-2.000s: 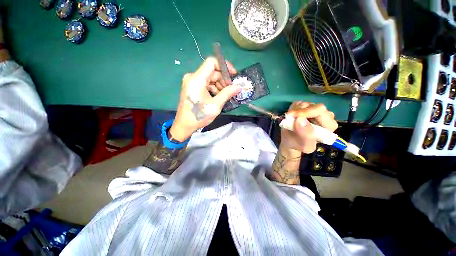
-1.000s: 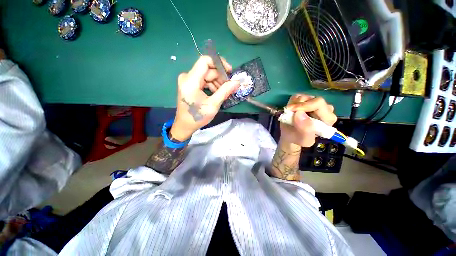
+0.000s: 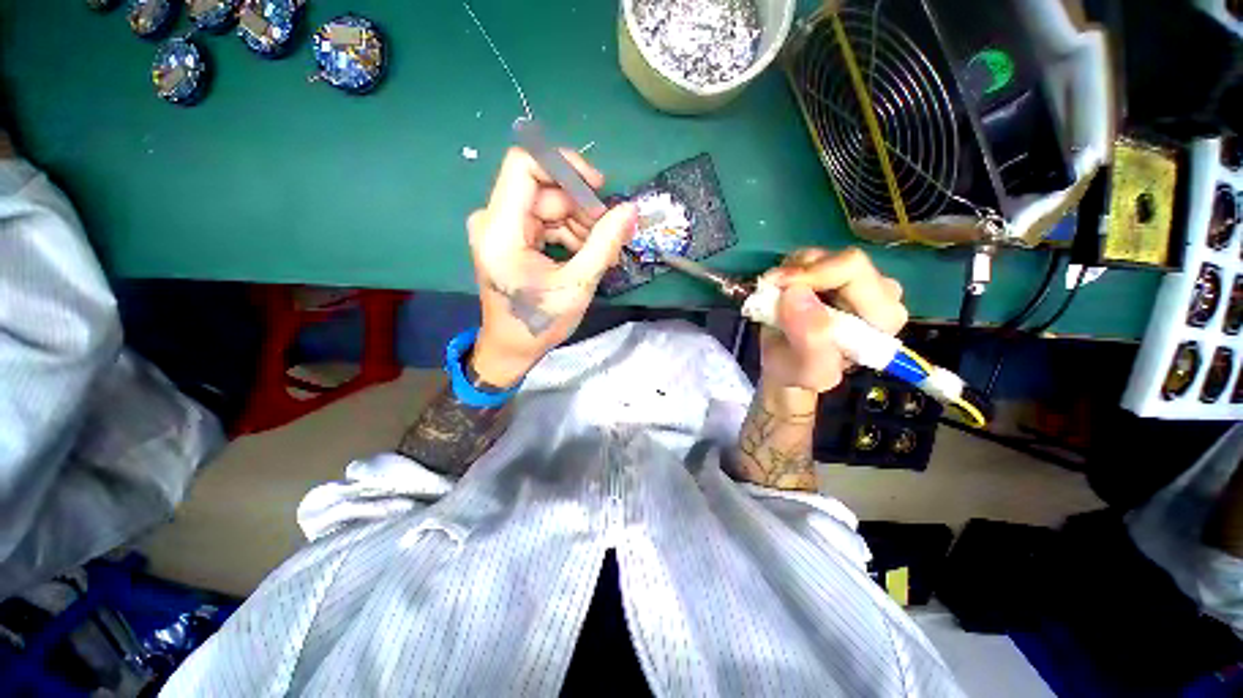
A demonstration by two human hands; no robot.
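Observation:
A round circuit board assembly with a blue edge and silvery white top lies on the dark holding fixture. My left hand is closed on the grey tweezers, its fingertips at the disc's left side. A thin strand of solder wire runs up from near the tweezers' upper end. My right hand holds the white soldering iron; its metal shaft points left, with the tip at the disc's lower edge. Whether the tip touches is too small to tell.
Several round assemblies lie at the upper left. A cream cup of silvery bits and a black fan stand behind. A yellow iron stand and white tray are right. A black tray is below the bench edge; a person's sleeve is left.
The iron's tip has moved left and up to the disc's lower edge. My left fingers have shifted slightly left, off the disc's middle, and the tweezers tilt more to the left.

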